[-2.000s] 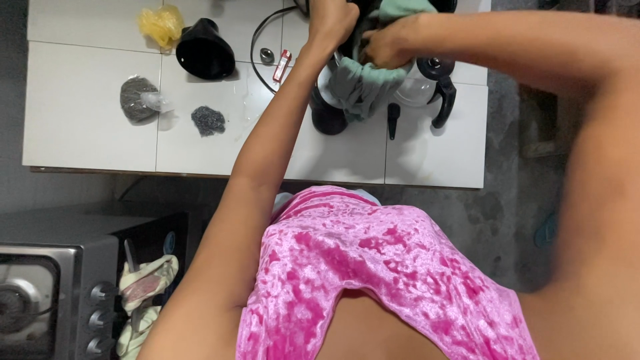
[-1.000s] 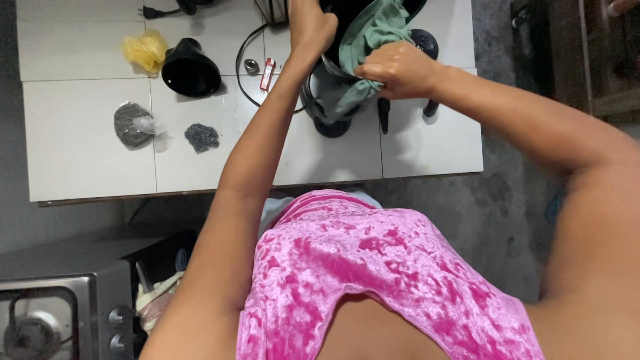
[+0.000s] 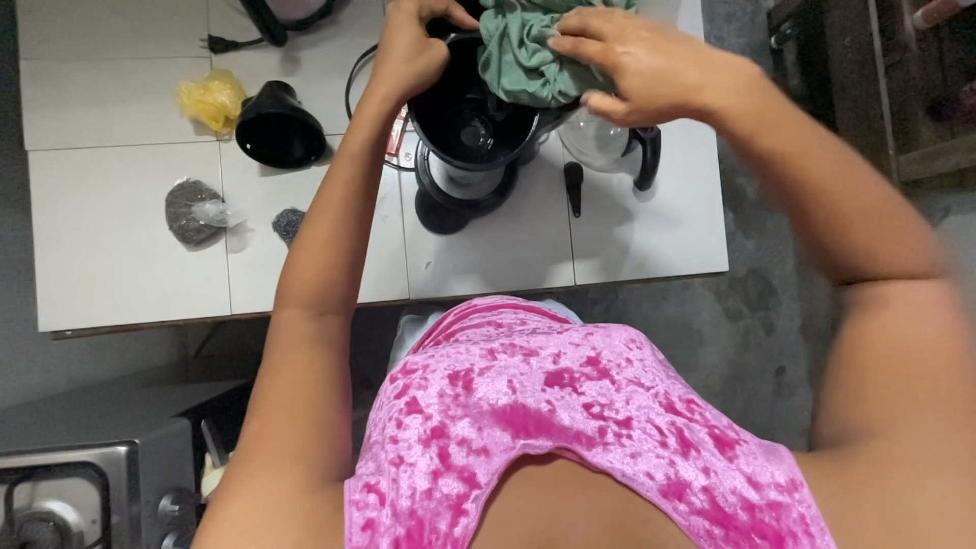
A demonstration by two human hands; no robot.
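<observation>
A black coffee maker stands on the tiled table with its hollow upper part facing up. My left hand is at its upper left rim, with the fingertips partly out of view at the frame's top. In my right hand is a bunched green cloth, lying over the right side of the coffee maker's rim. A glass carafe with a black handle sits just right of it, partly hidden under my right hand. Near the carafe lies a black plastic scoop.
Left on the table are a black funnel-shaped filter holder, a yellow plastic bag, a tied clear bag of dark grounds, a dark scouring pad and a black power plug. A gas stove stands at lower left.
The cloth and my right hand have moved off the front of the coffee maker, whose dark inside now shows. My left hand stays by the rim.
</observation>
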